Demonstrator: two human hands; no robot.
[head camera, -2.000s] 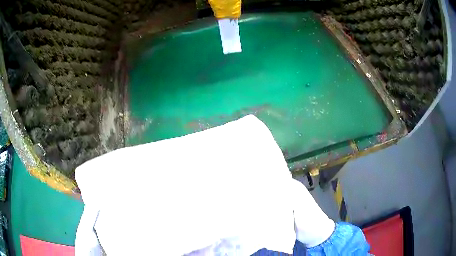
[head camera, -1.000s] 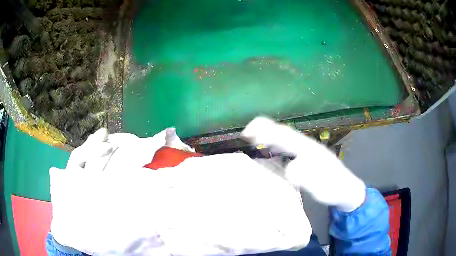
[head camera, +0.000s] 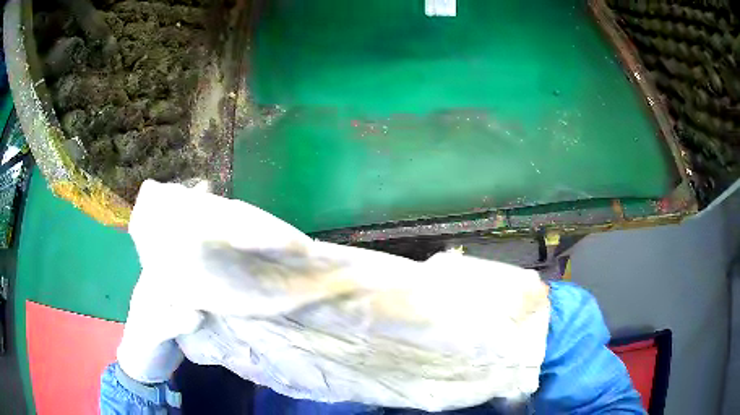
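A large white cloth (head camera: 365, 316) with grey-brown stains spans the space in front of me, at the booth's front edge. My left hand (head camera: 156, 328), in a white glove, grips the cloth at its left side; part of the hand blends into the white. My right hand is hidden by the cloth; only its blue sleeve shows at the cloth's right end.
The booth has a worn green floor (head camera: 454, 154) and dirty foam walls (head camera: 114, 105). A white nozzle tip (head camera: 440, 7) shows at the top edge. Red mats lie at lower left (head camera: 73, 357) and lower right (head camera: 637, 369).
The right glove, seen reaching over the booth's edge a second ago, is now hidden by the cloth. The cloth has turned and shows a stained, creased side. The orange-red patch is gone from view.
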